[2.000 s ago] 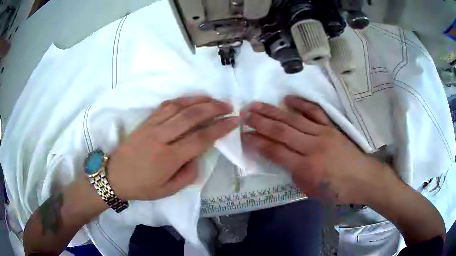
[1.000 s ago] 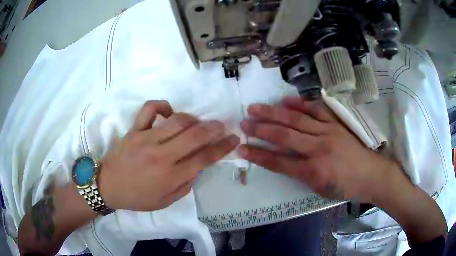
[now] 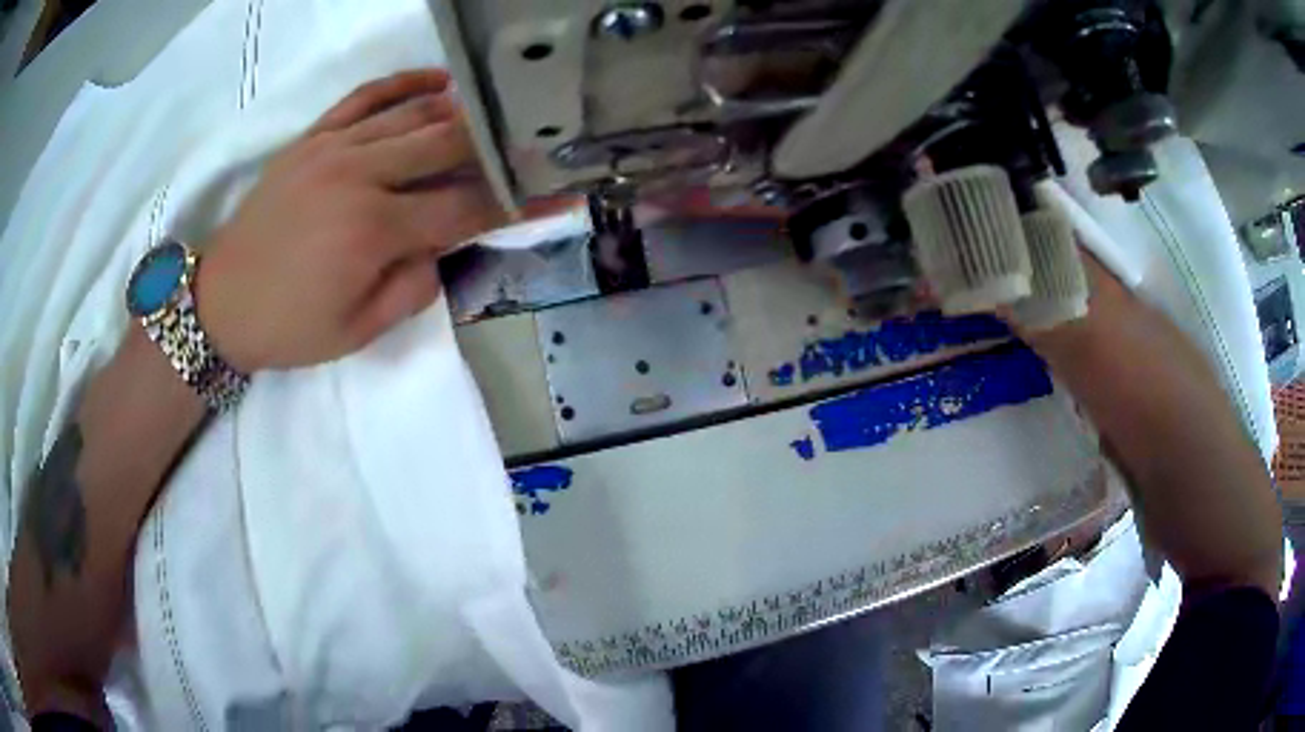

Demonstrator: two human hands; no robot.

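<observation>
The white garment panel (image 3: 415, 472) with double dark stitching spreads over the left of the table, its edge left of the needle plate (image 3: 637, 358). My left hand (image 3: 336, 236) lies on the cloth, fingertips partly hidden by the machine head (image 3: 573, 86); whether it grips cloth is unclear. My right hand (image 3: 1066, 322) is mostly hidden behind the head and the tension knobs (image 3: 969, 240); mainly its wrist and forearm show. The presser foot (image 3: 616, 243) is above the plate's rear edge, with a bit of white cloth just left of it.
Chipped blue marks (image 3: 930, 401) and a ruler scale (image 3: 802, 608) are on the machine table (image 3: 802, 515). More white stitched cloth (image 3: 1181, 243) lies at the right behind my arm. White pieces (image 3: 1030, 658) are at the lower right. An orange basket (image 3: 1292, 436) shows at the right edge.
The cloth has gone from the area before the needle, baring the plate and blue marks. My left hand has moved up and left; my right hand has moved up behind the machine head.
</observation>
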